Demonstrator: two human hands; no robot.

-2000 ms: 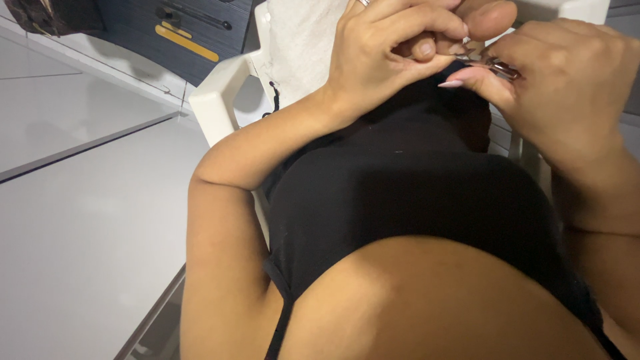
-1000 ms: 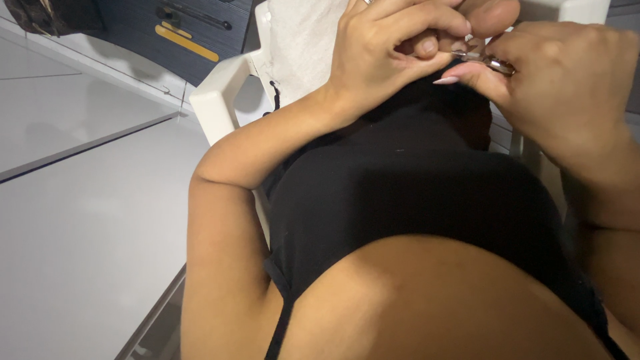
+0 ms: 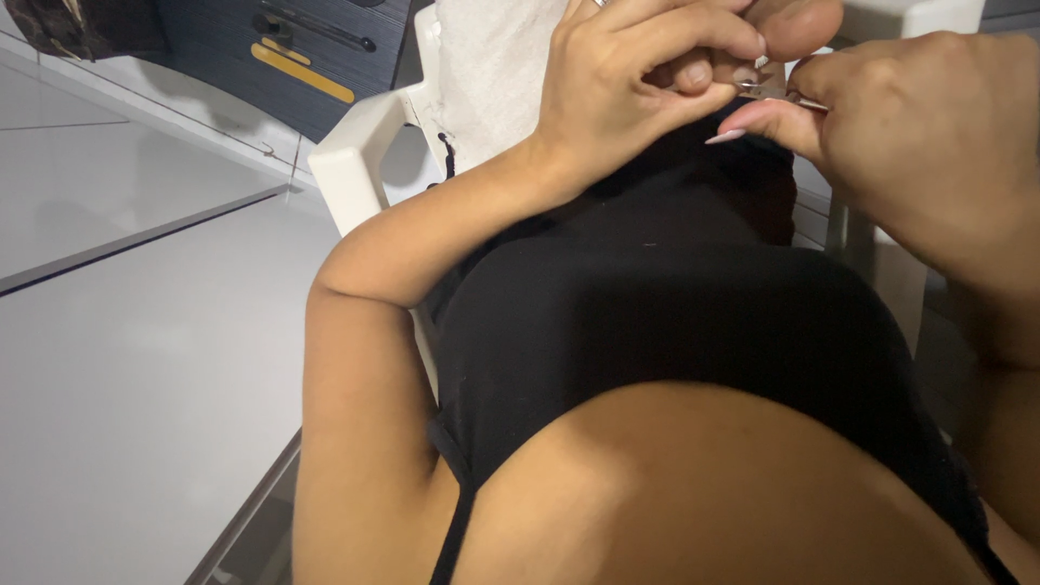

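At the top right, my left hand grips the toes of a bare foot, with the big toe showing beyond my fingers. A smaller toe sits between my bent fingers. My right hand holds small metal cuticle nippers, their tip by the toes near my left fingertips. The nippers' handles are mostly hidden in my right hand. My right thumb, with a long pale nail, points left just below the tool.
A white cloth lies behind my left wrist, beside a white plastic chair arm. Further left are a dark blue panel with a yellow strip, a dark patterned item and light floor tiles.
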